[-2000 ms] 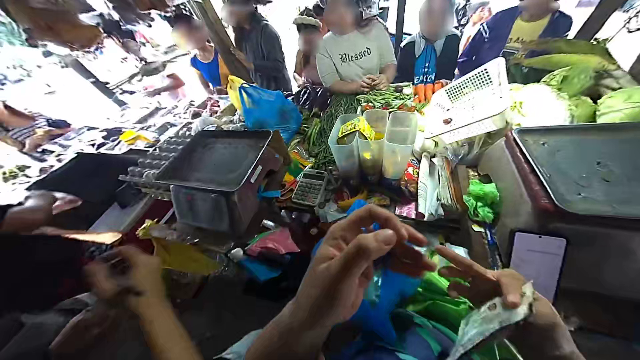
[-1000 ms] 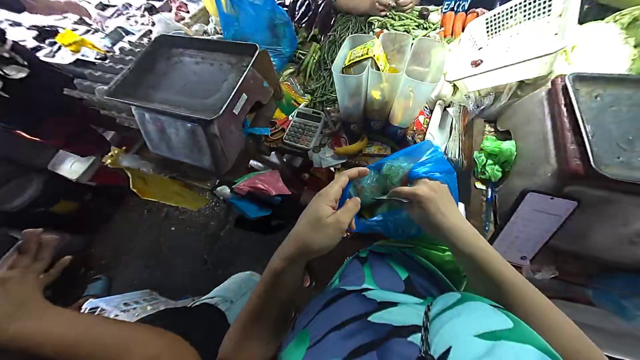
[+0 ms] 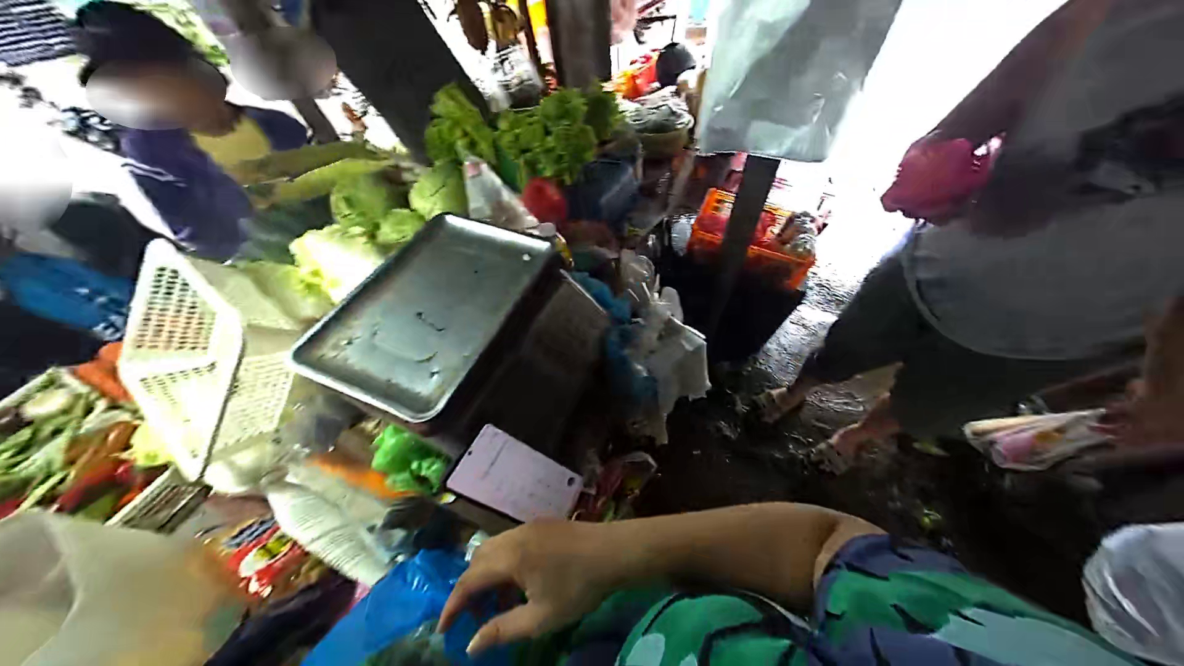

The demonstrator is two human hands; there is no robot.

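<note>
At the bottom centre my right hand [image 3: 536,578] hangs over a blue plastic bag [image 3: 398,606], its fingers apart and curved downward. Whether the fingertips touch the bag is hard to tell. Something green shows in the bag's mouth at the lower edge. My left hand is outside the view. Just above my right hand, a phone with a lit screen [image 3: 514,474] leans below a weighing scale with a metal tray [image 3: 430,319]. A crumpled green plastic bag [image 3: 410,461] lies left of the phone.
White perforated plastic baskets [image 3: 190,361], cabbages [image 3: 365,217] and leafy greens [image 3: 555,134] surround the scale. An orange crate [image 3: 754,242] stands beyond a post. At right, a person [image 3: 1027,277] stands on the wet floor. Another person [image 3: 190,176] is at the upper left.
The view has swung far to the right. My right hand, earlier at the blue bag together with my left, now has its fingers spread above it. My left hand has gone out of view.
</note>
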